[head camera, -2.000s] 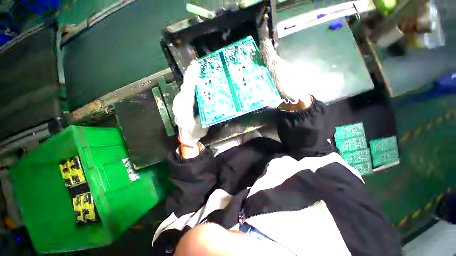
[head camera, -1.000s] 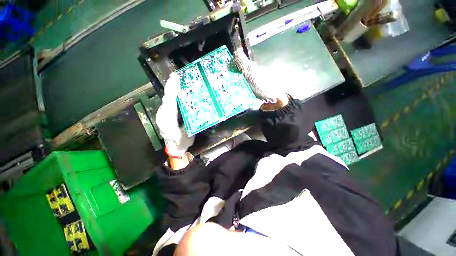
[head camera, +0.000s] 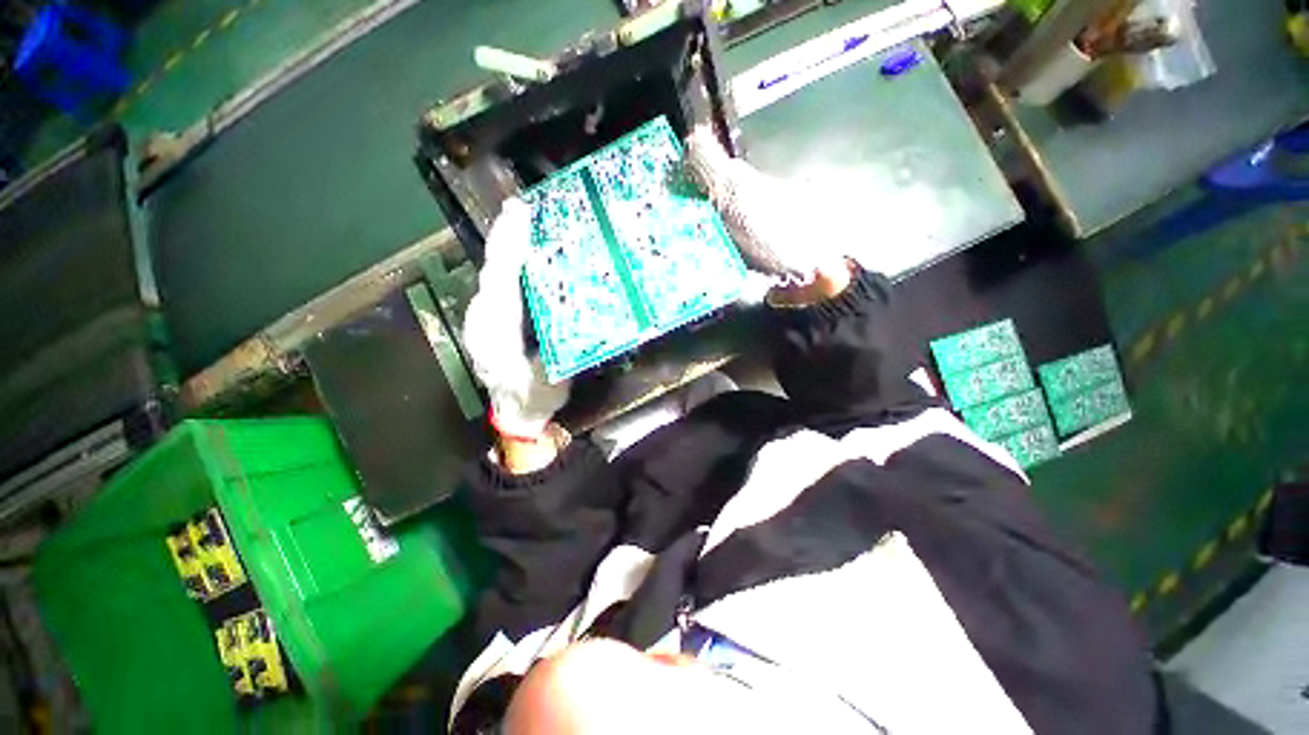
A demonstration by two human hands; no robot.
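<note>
A green circuit board (head camera: pixel 632 251) with a centre strip is held tilted, its small-part side facing up, at the front of a dark carrier fixture (head camera: pixel 457 172). My left hand (head camera: pixel 503 323), in a white glove with a red cuff edge, holds its left edge. My right hand (head camera: pixel 747 216), in a pale knitted glove, is at its right edge. The fingertips of both hands are hard to make out. A pale-green clip (head camera: pixel 513 62) stands at the fixture's far left edge.
A green plastic bin (head camera: pixel 345 603) with yellow-and-black boards (head camera: pixel 208 556) inside stands at the left. Small green boards (head camera: pixel 991 381) lie on a black surface at the right. A green belt (head camera: pixel 316 172) runs behind. A blue item (head camera: pixel 900 61) lies on the metal bench top (head camera: pixel 919 172).
The camera view has shifted and turned slightly. Both hands still hold the board at the fixture, with little visible change in their grip.
</note>
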